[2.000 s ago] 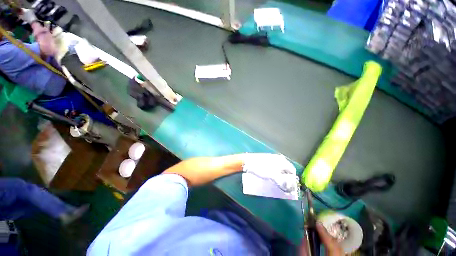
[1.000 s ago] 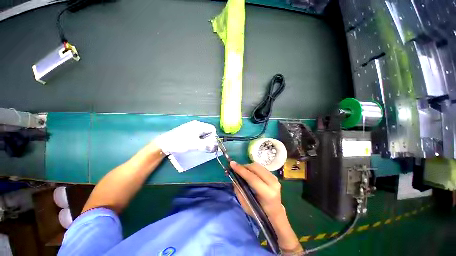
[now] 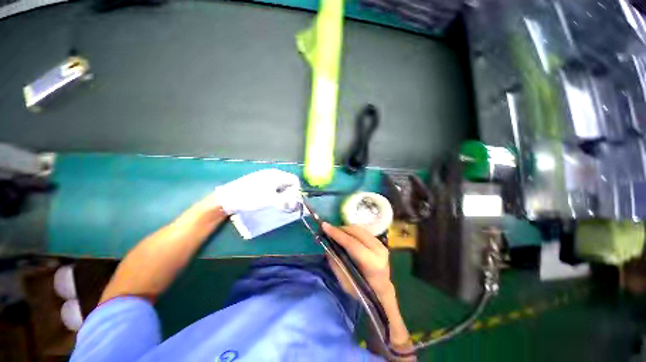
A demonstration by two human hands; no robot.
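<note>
My left hand [image 3: 258, 191], in a white glove, holds a flat white driver unit [image 3: 263, 223] on the teal mat [image 3: 142, 205]. My bare right hand [image 3: 363, 253] holds the soldering iron [image 3: 340, 249], its tip at the unit's right end beside my gloved fingers. The contact point is small and blurred. A black power cord [image 3: 364, 134] lies coiled on the belt and runs to the unit's right end. The yellow-green roll [image 3: 324, 106] lies across the belt just beyond my left hand.
A round white dish [image 3: 367, 211] with small bits stands right of the unit. Beside it are the iron stand [image 3: 409, 197], yellow sponge [image 3: 404, 235] and dark solder feeder [image 3: 450, 247] with green-rimmed spool [image 3: 485, 161]. Another unit [image 3: 54, 83] lies on the belt. Silver stacks [image 3: 559, 92] stand far right.
Since two seconds ago the view has swung round to face the bench. Over the last second it has shifted slightly and blurred; both hands keep their holds, with the iron tip still at the unit.
</note>
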